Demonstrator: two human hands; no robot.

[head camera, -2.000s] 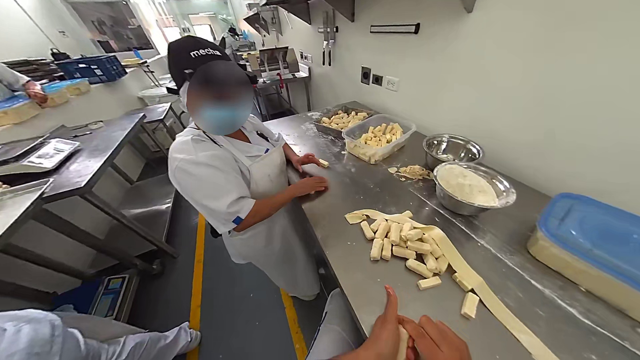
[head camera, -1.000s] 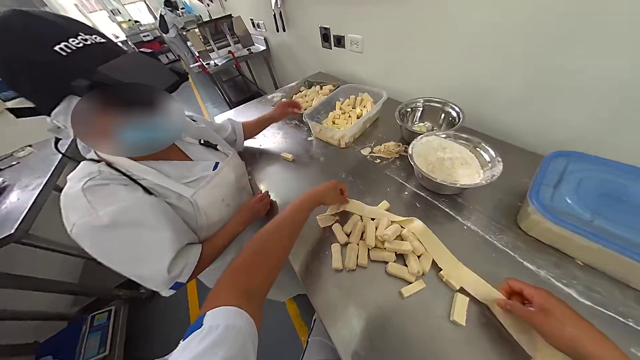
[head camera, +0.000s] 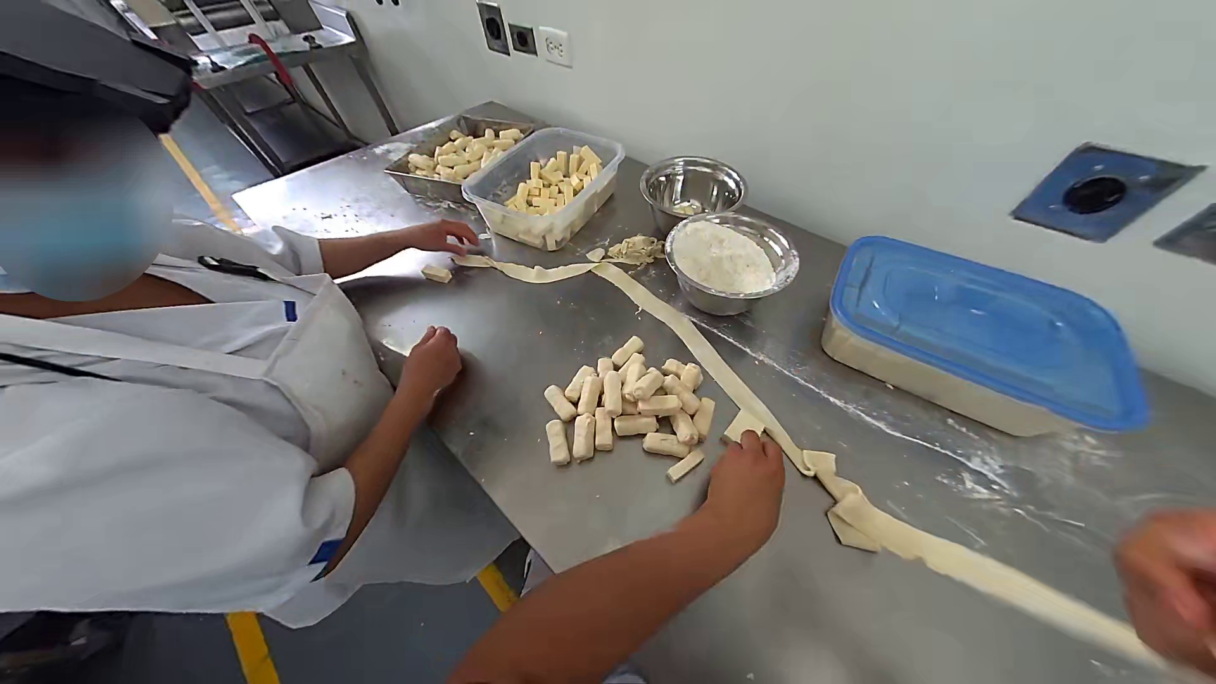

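A long dough strip (head camera: 698, 347) runs across the steel table, from near the co-worker's hand to the lower right, folded and bunched midway. My left hand (head camera: 748, 480) has its fingertips on a small dough piece (head camera: 744, 425) beside the strip, right of a pile of rolled dough sticks (head camera: 632, 399). At the right edge, partly cut off and blurred, my right hand (head camera: 1173, 579) is at the strip's end; its fingers look curled, but its grip is not clear.
A co-worker stands at the left, one hand (head camera: 442, 237) near the strip's far end. Behind are a metal tray (head camera: 427, 190), a plastic tub of cheese sticks (head camera: 594, 195), a steel bowl (head camera: 693, 190), a flour bowl (head camera: 708, 304) and a blue-lidded container (head camera: 978, 313).
The strip, formerly over the pile, now lies to its right and reaches the co-worker. My left hand has left the strip's far part for the small dough piece. The view has swung right.
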